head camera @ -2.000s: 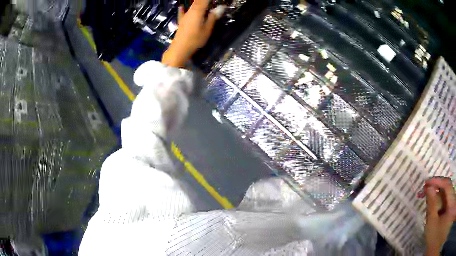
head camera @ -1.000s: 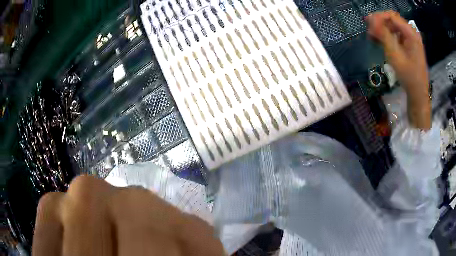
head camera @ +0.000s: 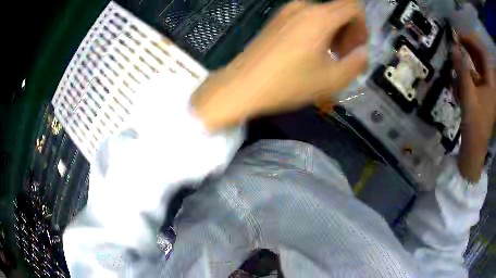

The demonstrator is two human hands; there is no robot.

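Observation:
My left hand (head camera: 288,65) reaches across to the near-left side of the grey metal fixture plate (head camera: 378,117), blurred, its fingers curled. A small shiny bit shows by its fingertips, but what it holds cannot be told. My right hand (head camera: 476,81) is at the right side of the fixture, beside the black nests with cream inserts. Its fingers are bent, and whether it holds something cannot be told. One cream insert (head camera: 407,73) sits in a black nest between my hands. Another pale insert (head camera: 447,113) lies just left of my right wrist.
The white slotted parts tray (head camera: 117,70) lies at the left, partly covered by my left sleeve. Clear blister pockets (head camera: 209,24) show behind it. A dark tray crowded with shiny parts (head camera: 38,233) is at the far lower left. A yellow floor line (head camera: 365,176) shows below the fixture.
The view has swung right, bringing the fixture in and shifting the slotted tray left. My left hand has moved from the lower left up to the fixture. My right hand is now beside the nests.

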